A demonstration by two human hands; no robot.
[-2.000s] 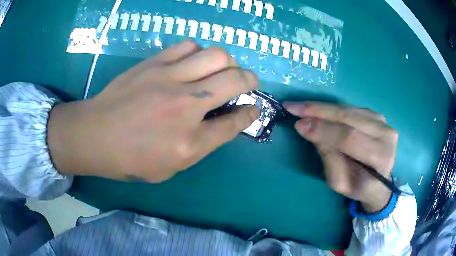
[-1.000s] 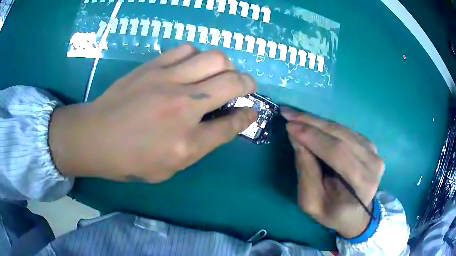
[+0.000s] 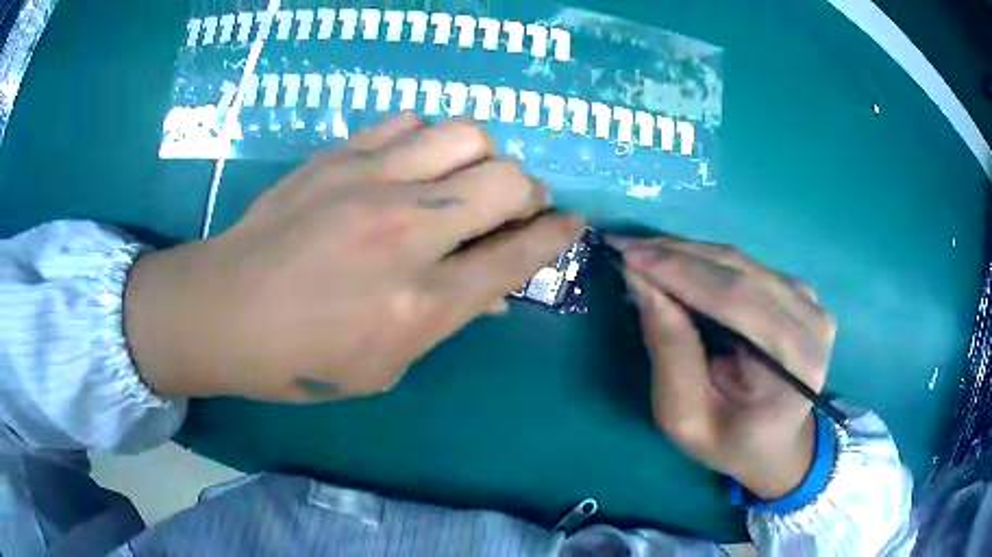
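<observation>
A small smartwatch module (image 3: 553,283), silver and white inside with a dark rim, lies at the picture's middle, mostly covered by my left fingers. My left hand (image 3: 348,261) holds it from the left, thumb and index finger over its upper part. My right hand (image 3: 734,348) holds slim black tweezers (image 3: 767,364) like a pen. Their front end is at the module's right edge; the points are too small to make out. White adhesive tabs (image 3: 424,98) stand in two rows on a clear glossy liner (image 3: 653,76) beyond my hands.
The work lies on a green mat (image 3: 490,457). A thin white line (image 3: 213,196) runs under the liner's left end. A wide pale band (image 3: 925,76) curves at the upper right. Small white specks (image 3: 877,109) lie at the right. Dark glittery material (image 3: 974,403) shows at the right edge.
My left thumb and fingers have closed further over the module, hiding more of it. My right hand has come left and lower since two seconds ago. The liner sits slightly lower in view.
</observation>
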